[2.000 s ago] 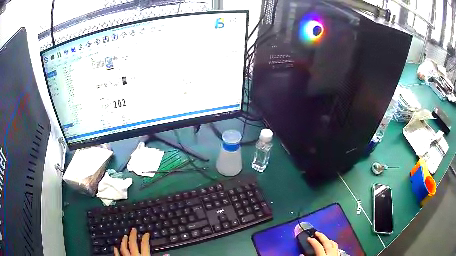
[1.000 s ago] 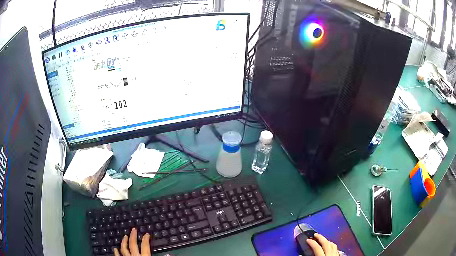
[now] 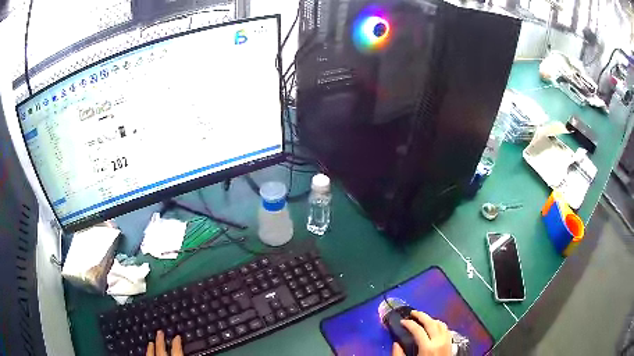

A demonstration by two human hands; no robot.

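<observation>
My right hand (image 3: 425, 335) lies on the black computer mouse (image 3: 400, 321), fingers over its right side, on the blue-purple mouse pad (image 3: 361, 332). My left hand (image 3: 165, 344) is cut off by the bottom edge; only its fingertips show, apart and resting on the lower keys of the black keyboard (image 3: 229, 302), holding nothing. The monitor (image 3: 201, 111) shows a white design window with small text artwork and the number "202" or similar, too blurred to read surely.
The computer tower (image 3: 396, 118) stands behind the mouse pad. A pump bottle (image 3: 275, 221) and clear bottle (image 3: 319, 205) stand behind the keyboard. A smartphone (image 3: 506, 268) and tape rolls (image 3: 562, 224) lie right. Wipes (image 3: 164, 235) and green cable ties (image 3: 201, 235) lie left.
The view has turned to the right, so the desk items sit further left in the picture. My right hand stays on the mouse and my left on the keyboard.
</observation>
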